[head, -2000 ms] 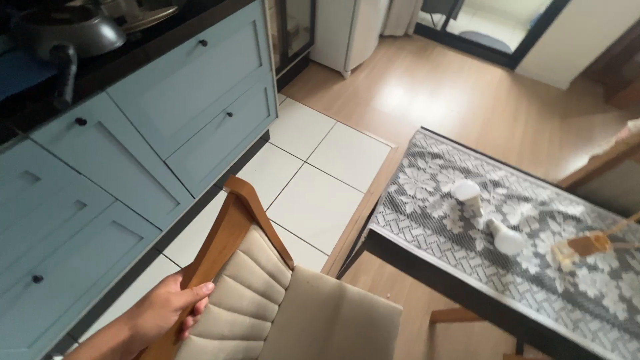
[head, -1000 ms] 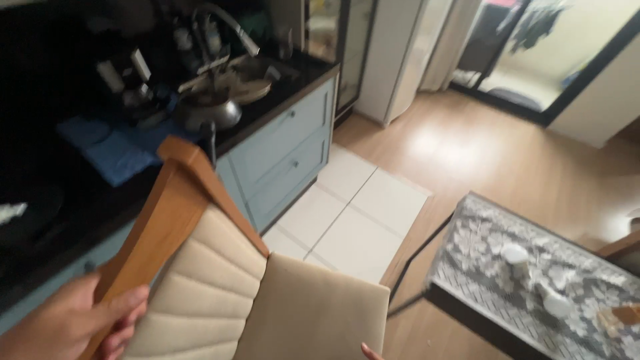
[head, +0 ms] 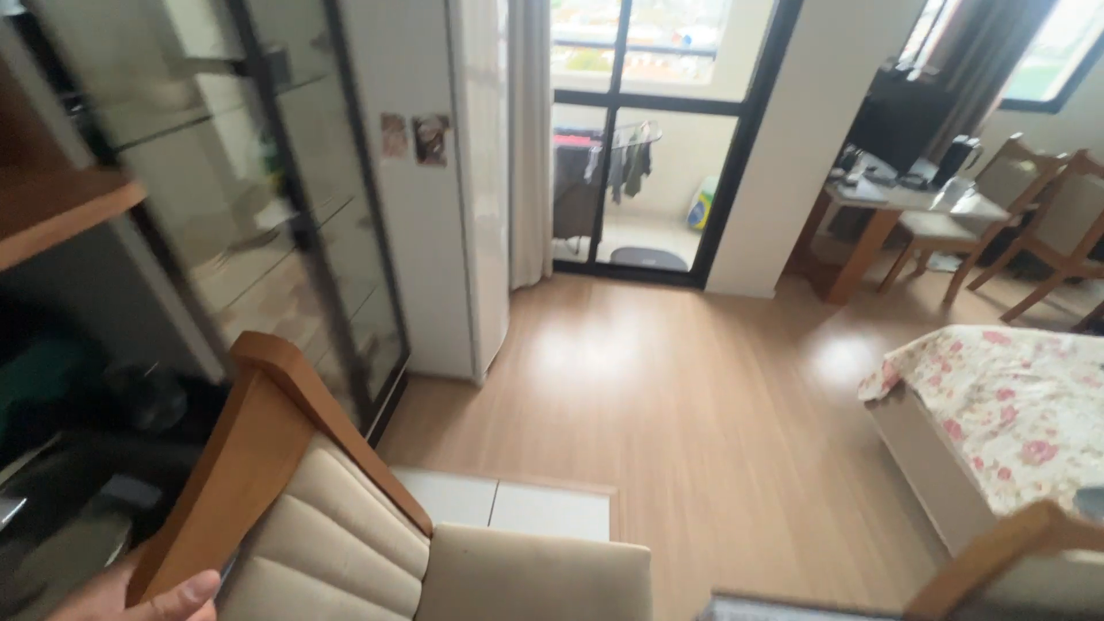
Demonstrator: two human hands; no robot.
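At the lower left, my left hand (head: 151, 595) grips the wooden side rail of a dining chair's backrest (head: 233, 457), its thumb over the edge. The backrest is tilted in view and has padded beige upholstery with sewn channels. The chair's beige seat (head: 539, 573) extends to the right of the backrest. The chair's legs are hidden. My right hand does not show in this view.
A glass-doored cabinet (head: 336, 216) and a white tall unit (head: 423, 259) stand at left. Wood floor (head: 655, 414) runs to a black-framed glass door (head: 612, 103). A floral-covered bed or sofa (head: 1018, 414) and another chair's backrest (head: 1026, 561) are at right.
The view has swung up and toward the glass door. The chair in my left hand has moved along the kitchen counter, past the blue drawers. Fingertips seen below the seat one second ago are out of view.
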